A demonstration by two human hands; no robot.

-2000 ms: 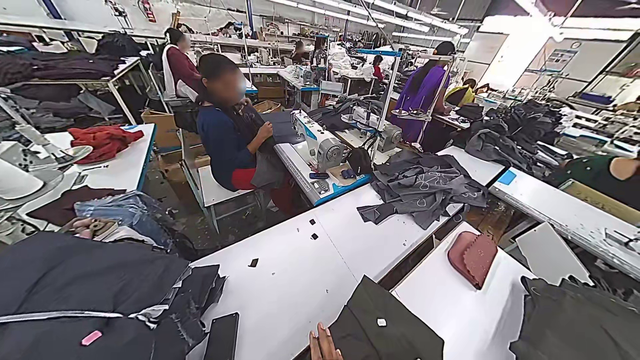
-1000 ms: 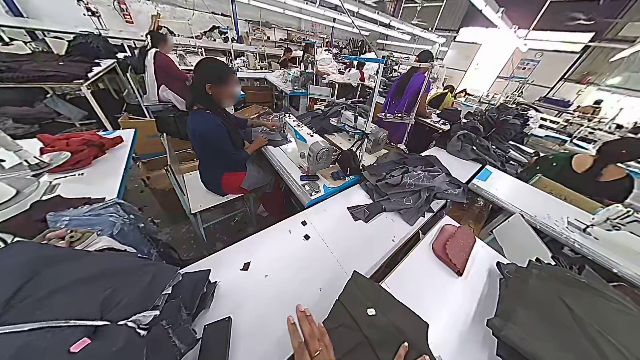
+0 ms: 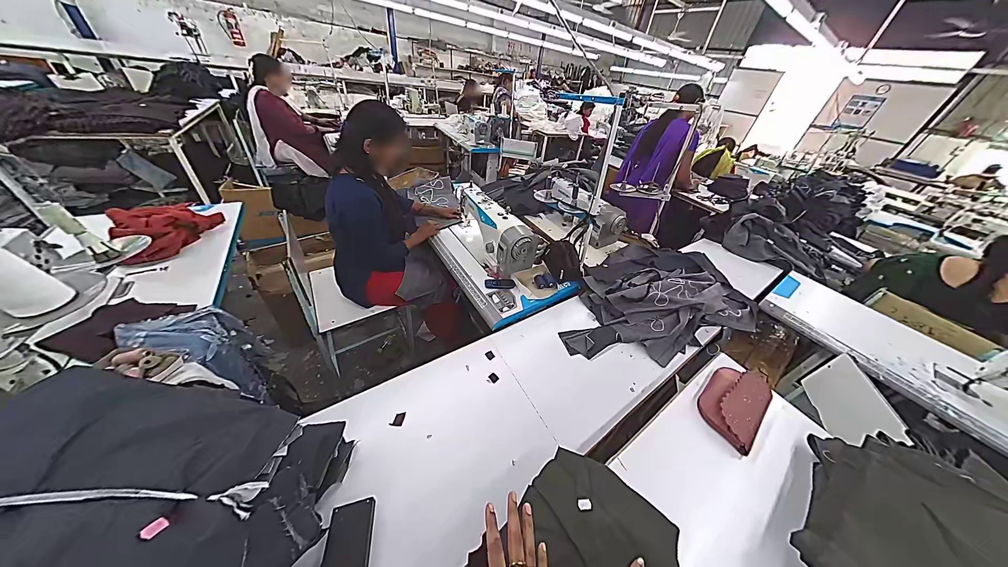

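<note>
My left hand point(image 3: 515, 535) lies palm down with fingers apart at the left edge of a dark olive-grey fabric piece point(image 3: 606, 512) on the white table. A ring shows on one finger. Of my right hand point(image 3: 638, 562) only a fingertip shows, at the bottom edge on the same fabric; the rest is out of frame. A small white tag point(image 3: 583, 504) sits on the fabric. Left of my left hand lies a black flat object, perhaps a phone point(image 3: 349, 534).
Dark fabric stacks point(image 3: 142, 441) lie left and right point(image 3: 906, 496). A maroon scalloped case point(image 3: 736, 405) rests on the right table. Ahead are a grey fabric heap point(image 3: 661, 299) and a sewing machine point(image 3: 504, 232), with a seated person point(image 3: 366, 213) beside it.
Two seconds ago only part of my left hand showed; it has since come further over the fabric. A second ago more right fingertips showed at the bottom edge.
</note>
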